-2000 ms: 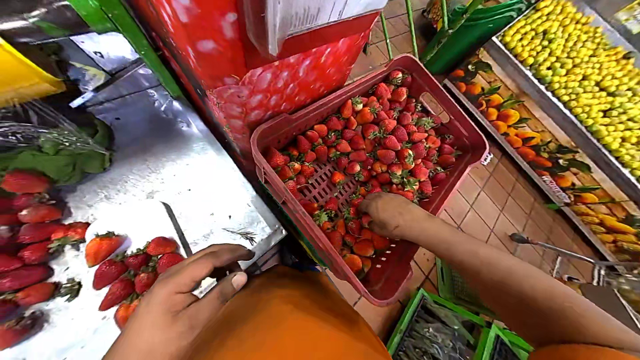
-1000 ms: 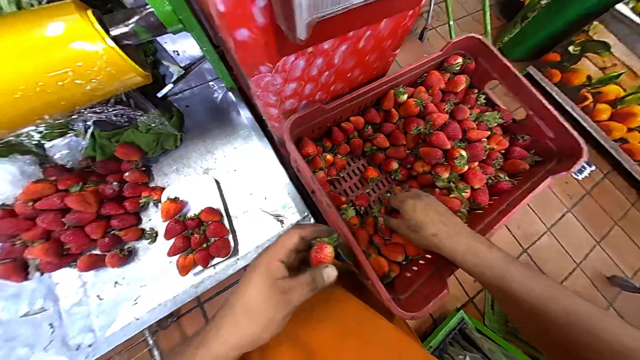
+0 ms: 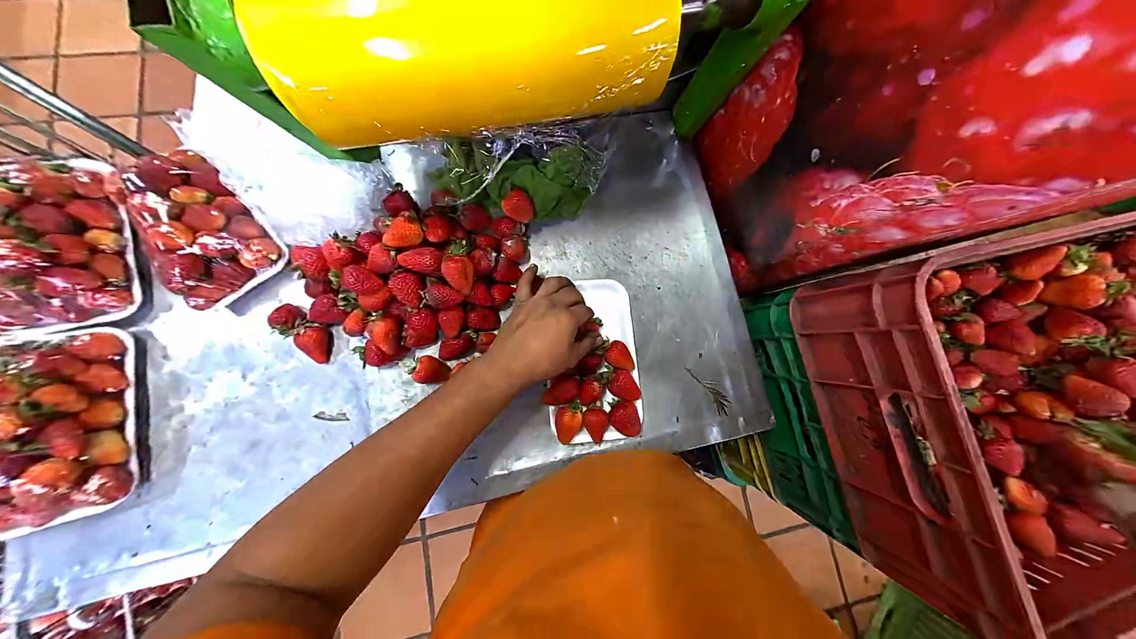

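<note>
My left hand (image 3: 543, 330) reaches over the upper left part of a white foam tray (image 3: 612, 302), its fingers curled down by the strawberries; whether it holds one is hidden. Several strawberries (image 3: 596, 399) lie in the lower part of that tray. Just left of the hand is a loose heap of strawberries (image 3: 422, 284) on the metal table (image 3: 661, 222). My right hand is not clearly visible; a blurred patch shows at the right edge, in the red plastic crate (image 3: 874, 426) of strawberries (image 3: 1056, 337).
Wrapped trays of strawberries (image 3: 62, 417) lie at the table's left. A yellow cylinder (image 3: 461, 67) spans the top, with green leaves (image 3: 555, 182) and clear plastic film below it. A green crate (image 3: 799, 417) stands between table and red crate; a strawberry-printed panel (image 3: 932, 133) rises behind.
The view has swung far left to the table. My left hand, which held a strawberry beside the crate one second ago, is now over the white tray.
</note>
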